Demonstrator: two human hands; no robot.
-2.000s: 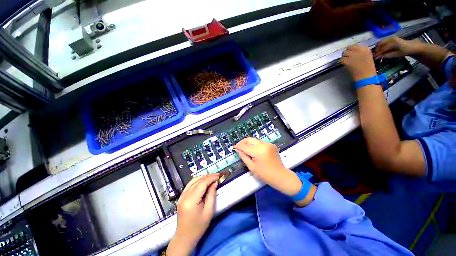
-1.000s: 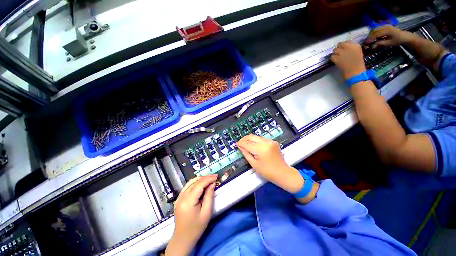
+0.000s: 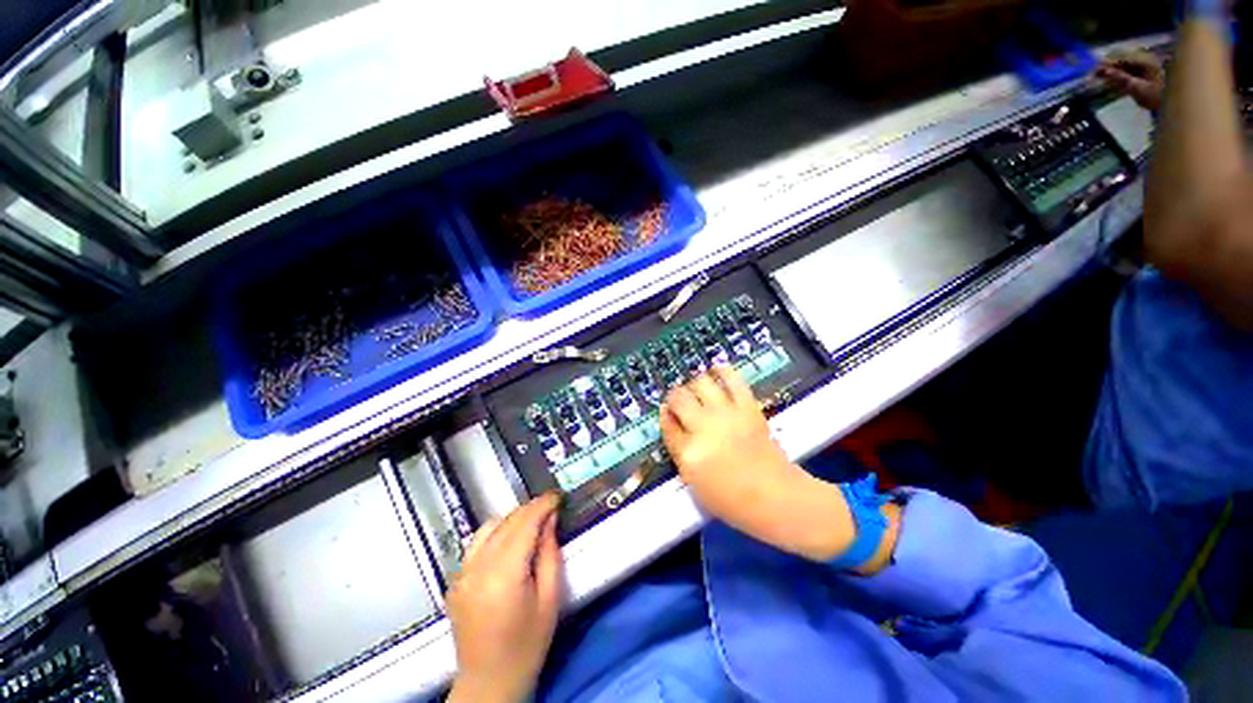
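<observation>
A green circuit board panel [image 3: 605, 455] with a row of dark and whitish parts lies in a black pallet [image 3: 520, 437] on the conveyor. My right hand [image 3: 735, 446], with a blue wrist strap, is over the panel's near edge, fingers bent and close together. Its fingertips are on or just above the board; whether they hold a part is hidden. My left hand [image 3: 511, 584] is at the pallet's near left corner, thumb and fingers close together; I cannot tell if it holds anything. Metal clips [image 3: 566, 354] sit on the pallet's long edges.
Behind the line are two blue bins, the left with grey leaded parts [image 3: 309, 360], the right with orange ones [image 3: 570, 245]. A red holder [image 3: 550, 85] stands behind them. Another pallet [image 3: 1055, 165] lies up the line, near another person's arm [image 3: 1198, 151] at the right.
The pallet has shifted slightly right. My left hand has moved down and left; my right hand has moved slightly right, fingers more curled. The other person's near arm has risen, uncovering the far pallet.
</observation>
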